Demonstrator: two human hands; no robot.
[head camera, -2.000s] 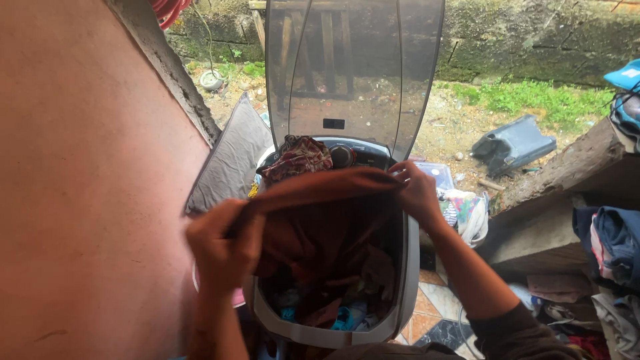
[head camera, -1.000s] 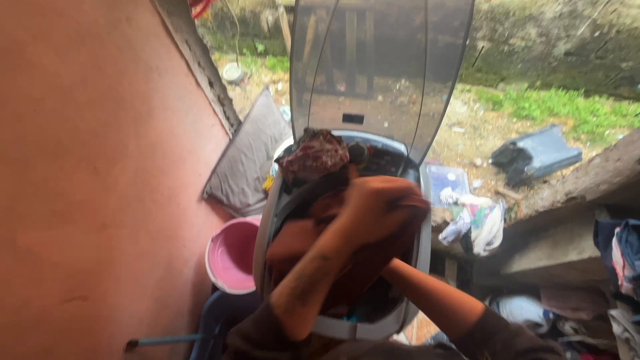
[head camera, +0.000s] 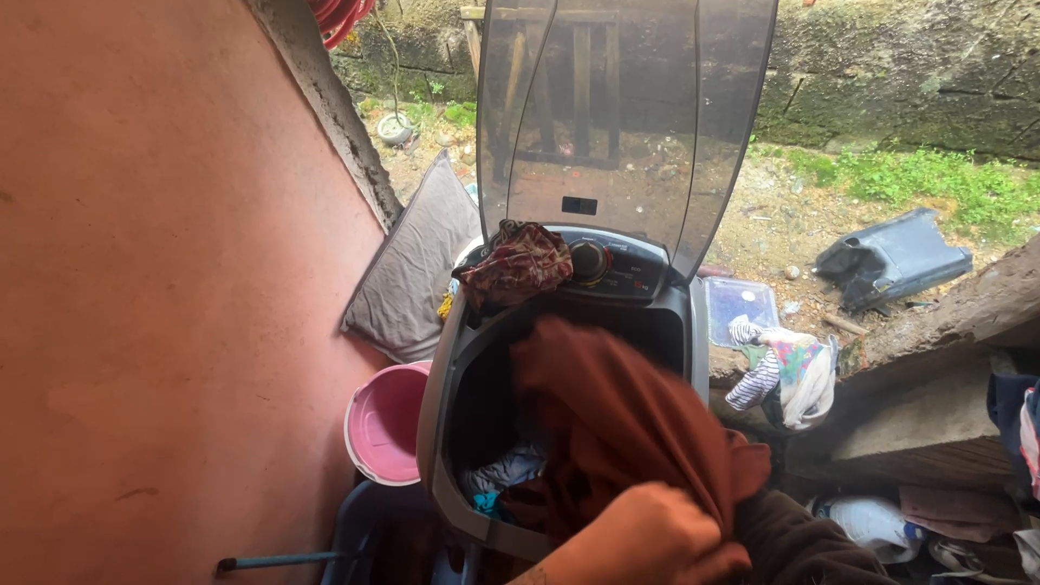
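A reddish-brown cloth hangs over the open tub of a top-loading washing machine, slightly blurred. Its upper right part is gathered in my left hand, which reaches across from the bottom edge with closed fingers. My right forearm, in a dark sleeve, enters at the lower right and ends behind the cloth, so my right hand is hidden. Inside the tub lie a light blue garment and a turquoise one. A crumpled patterned cloth rests on the control panel beside the knob.
The raised see-through lid stands behind the tub. To the left are a pink bucket, a grey cushion and a painted wall. Clothes lie on the ledge at right, near a broken grey plastic container.
Two seconds ago both hands held the brown cloth stretched above the tub. It was then bunched up over the tub, and now hangs toward the lower right, with my left hand moved there.
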